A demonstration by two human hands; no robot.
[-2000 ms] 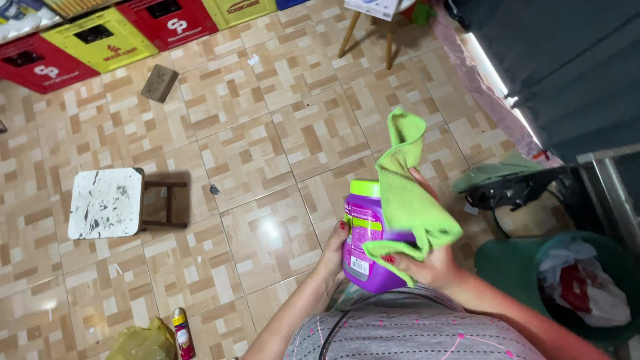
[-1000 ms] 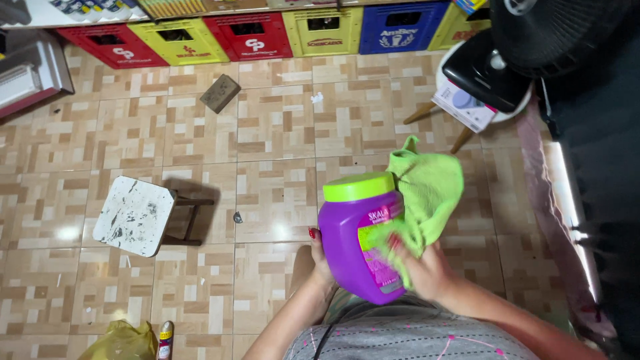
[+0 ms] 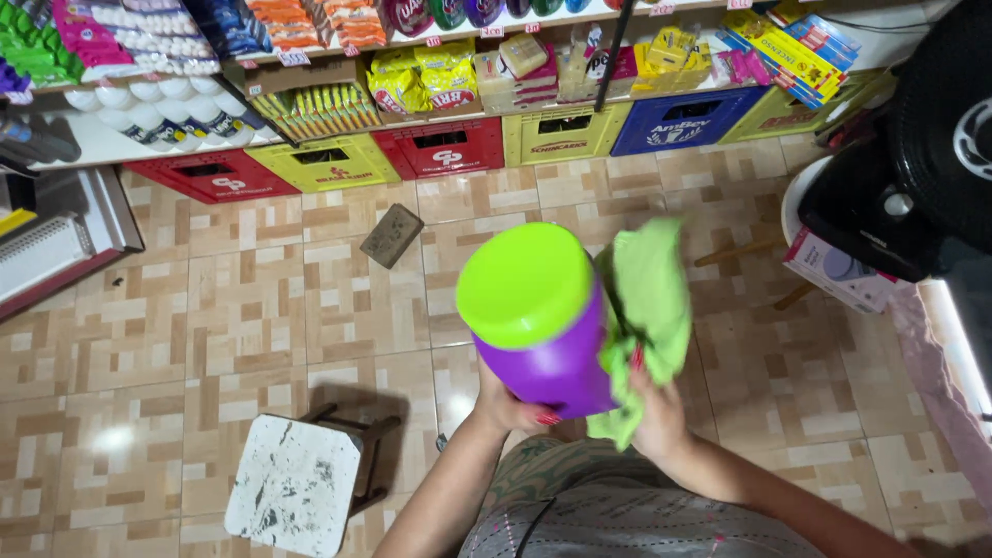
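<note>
A purple plastic jar (image 3: 542,372) with a lime-green lid (image 3: 523,285) is held in front of my body, its lid tilted toward the camera. My left hand (image 3: 508,403) grips the jar low on its left side, fingers partly hidden beneath it. On the right side, my right hand (image 3: 655,403) is shut on a light green cloth (image 3: 655,298), which touches the jar's side and is blurred at its upper edge. The jar's label faces away from view.
Shelves of packaged goods (image 3: 422,77) rest above colored plastic crates (image 3: 442,151). A brick (image 3: 392,235) lies on the tiled floor. A worn white-topped stool (image 3: 294,484) stands lower left. At right are a black fan (image 3: 938,116) and a box (image 3: 837,267) on a stool.
The jar has been turned and tipped, so its lid now faces the camera and its label no longer shows. The cloth has shifted against the jar. The view has swung toward the shelves.
</note>
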